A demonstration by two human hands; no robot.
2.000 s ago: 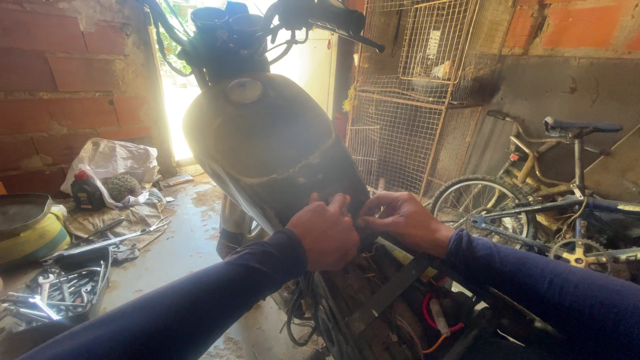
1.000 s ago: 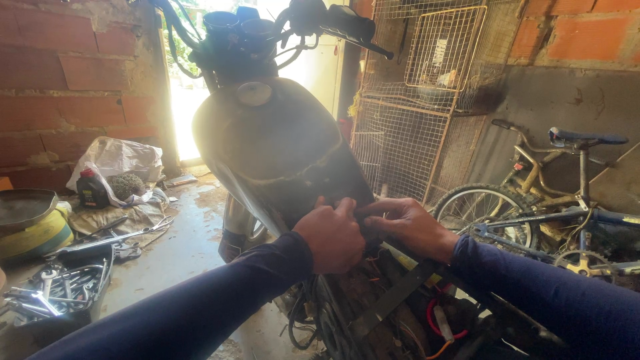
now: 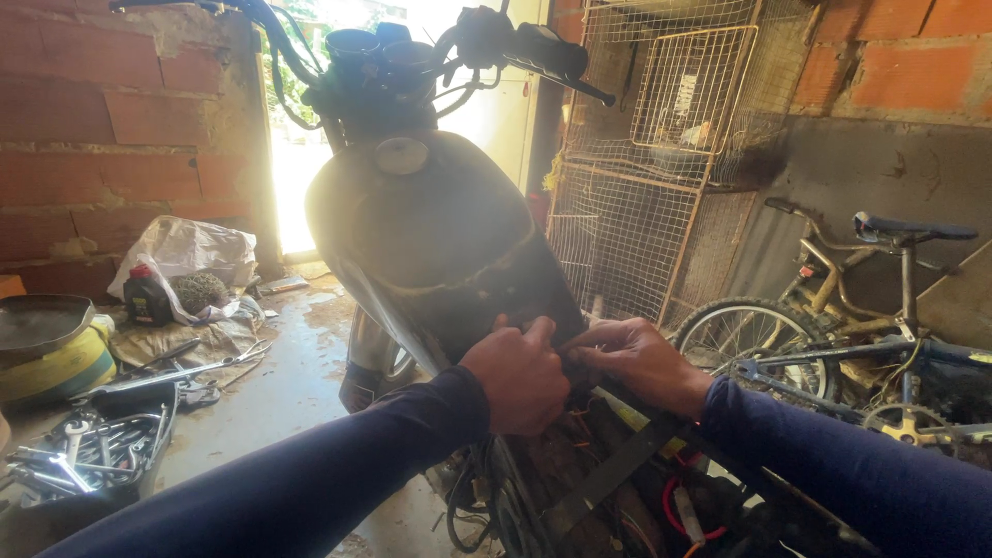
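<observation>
A motorcycle's fuel tank (image 3: 434, 209) fills the middle of the view, with the handlebar (image 3: 488, 46) beyond it. At the tank's rear end, my left hand (image 3: 523, 376) is curled with its fingers bent against the dark surface; what lies under them is hidden. Close beside it on the right, my right hand (image 3: 632, 360) has thumb and forefinger brought together at the tank's rear edge, and whether something small is between them cannot be told. Below both hands lies the open frame with a dark flat strap (image 3: 612, 469), loose wires and a red cable (image 3: 673, 504).
An open tray of wrenches (image 3: 85, 457) is on the floor at left, near a yellow-green container (image 3: 58, 356), a black bottle (image 3: 146, 298) and a plastic bag (image 3: 194, 248). A wire cage (image 3: 620, 209) and a bicycle (image 3: 829, 356) stand at right.
</observation>
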